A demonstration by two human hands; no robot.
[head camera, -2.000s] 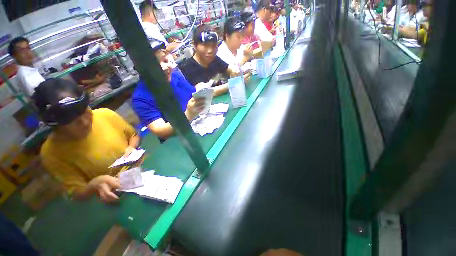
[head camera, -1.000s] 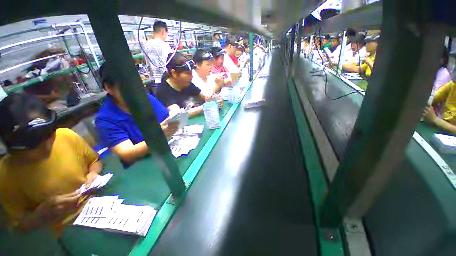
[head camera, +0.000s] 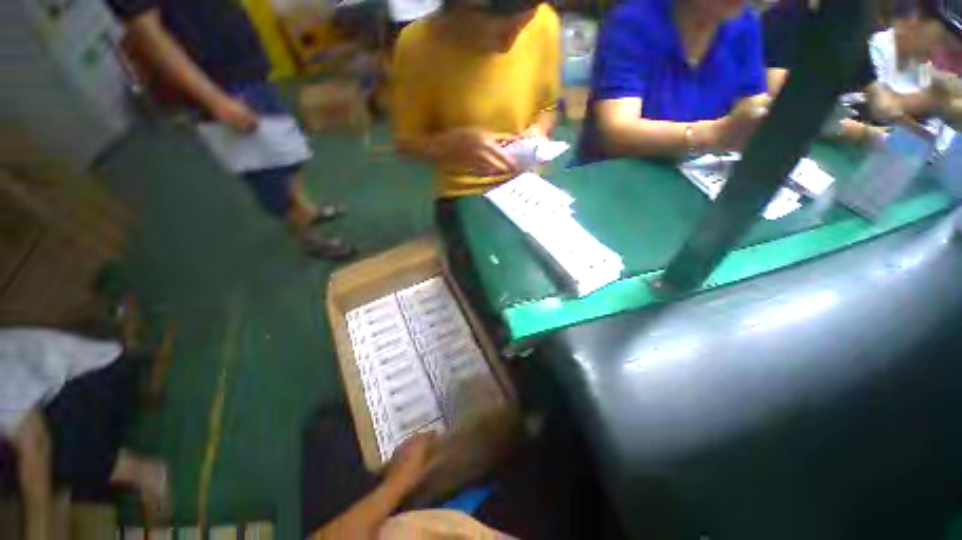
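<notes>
An open brown carton [head camera: 348,369] stands low in front of me, beside the end of the bench. Two side-by-side rows of white printed pieces [head camera: 396,359] lie in it. My left hand [head camera: 409,464], blurred, is at the carton's near end, over its edge; whether it holds anything cannot be told. A skin-coloured shape at the bottom edge looks like part of my right arm; the right hand is not clear in the brown blur at the carton's near right corner. A stack of white printed pieces [head camera: 559,234] lies on the green bench [head camera: 633,211].
The dark conveyor belt [head camera: 760,390] is at right, with a green rail [head camera: 580,308] and slanted post [head camera: 738,190]. Seated workers in yellow [head camera: 475,84] and blue [head camera: 675,74] line the bench. A person stands upper left with a white sheet [head camera: 253,142]; another is at lower left.
The view has swung down and left, from along the belt to the floor and carton. The carton and my left hand have come into view. The worker in yellow still handles white pieces.
</notes>
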